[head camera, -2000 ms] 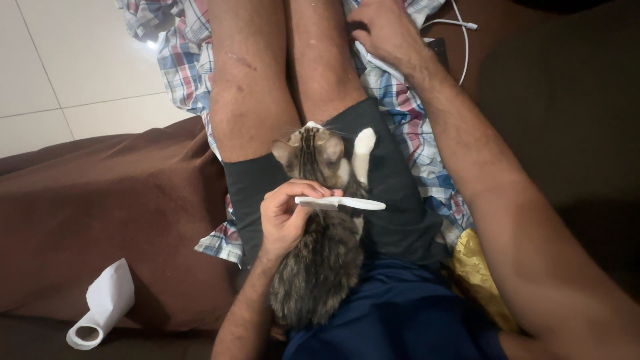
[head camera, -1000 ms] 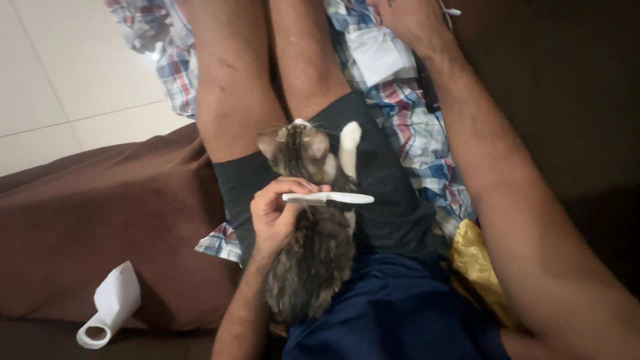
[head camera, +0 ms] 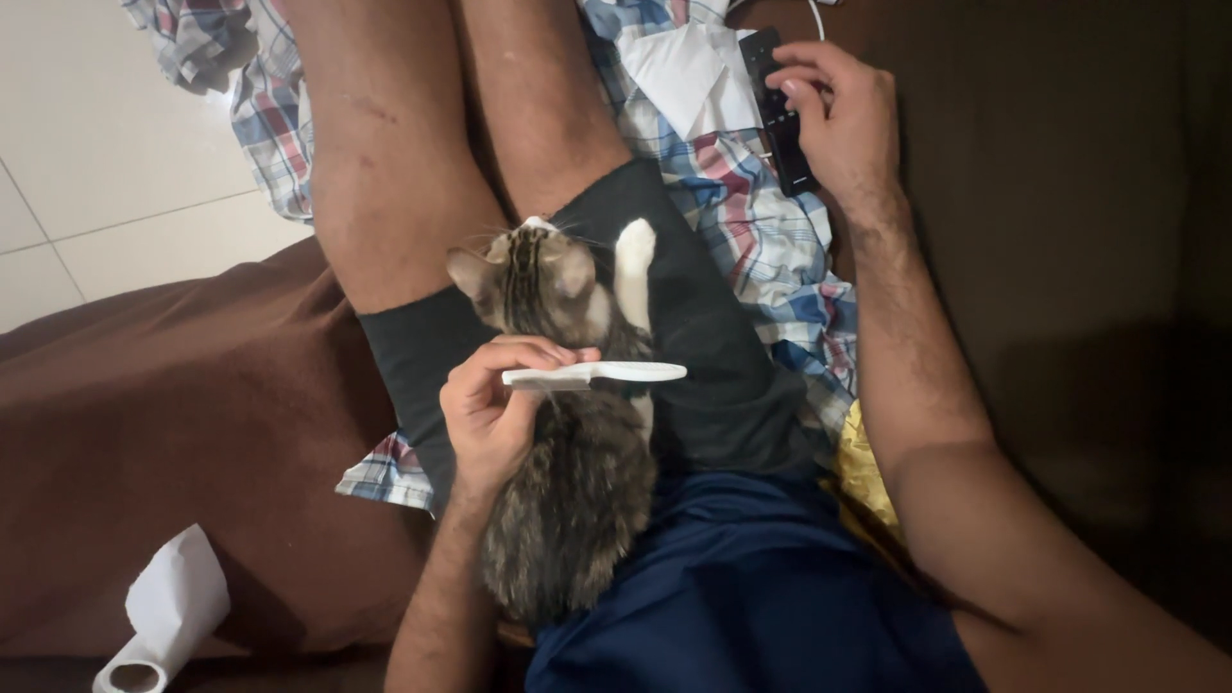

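A tabby cat (head camera: pixel 568 481) with white paws lies across my lap, its head toward my knees. Over its back, my left hand (head camera: pixel 491 404) grips a white fine-toothed comb (head camera: pixel 635 372) by its toothed end, the handle pointing right. My right hand (head camera: pixel 837 106) is at the upper right, fingers curled and a little apart over a black remote control (head camera: pixel 778 125); whether the fingertips touch it is unclear. Just left of the remote, a folded white tissue (head camera: pixel 688 82) rests on a plaid cloth (head camera: pixel 741 231).
A paper roll (head camera: pixel 159 635) with a loose end lies at the lower left by the brown-covered seat (head camera: pixel 192 414). A yellow shiny cloth or wrapper (head camera: pixel 864 462) shows beside my right arm. A white cable (head camera: pixel 818 17) runs at the top, and floor tiles (head camera: pixel 96 144) are at the upper left.
My right hand has come away from the area of the tissue and is now over the remote. The tissue, under or near that hand two seconds ago, is uncovered. My left hand keeps the comb above the cat.
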